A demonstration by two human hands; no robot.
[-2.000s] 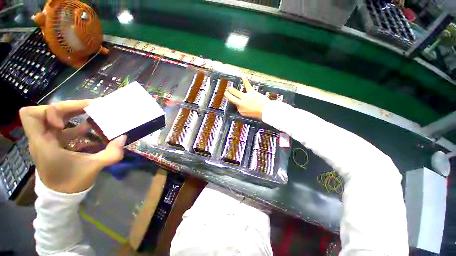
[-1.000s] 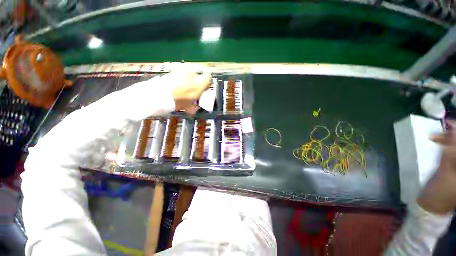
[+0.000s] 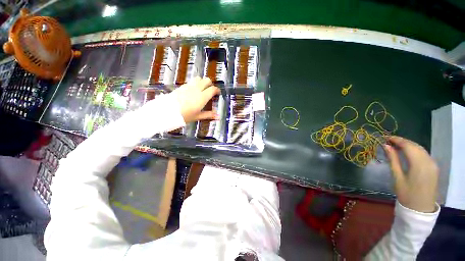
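The clear blister tray [image 3: 224, 148] holds two rows of stacked display modules, with brown strips and white striped edges. My left hand [image 3: 199, 101] is over the lower row, its thumb and fingers at the stack in the third visible column [image 3: 210, 125]; whether it grips that stack is hidden. A black piece shows on the upper stack [image 3: 216, 56] in the same column. My right hand [image 3: 415, 171] is at the right edge of the tangled yellow rubber bands [image 3: 334, 136], thumb and forefinger pinched together, seemingly on a band. One loose band [image 3: 290, 117] lies between tray and pile.
A knotted small band [image 3: 346, 90] lies behind the pile. A tall white box [image 3: 456, 148] stands at the right bench end. An orange fan [image 3: 41, 46] stands at the far left. Clear plastic [image 3: 94, 102] lies left of the full tray. The green conveyor runs behind the bench.
The white-topped block held earlier in my left hand went to the upper third pocket and is no longer seen in the hand. My right hand has moved from the box to the rubber bands.
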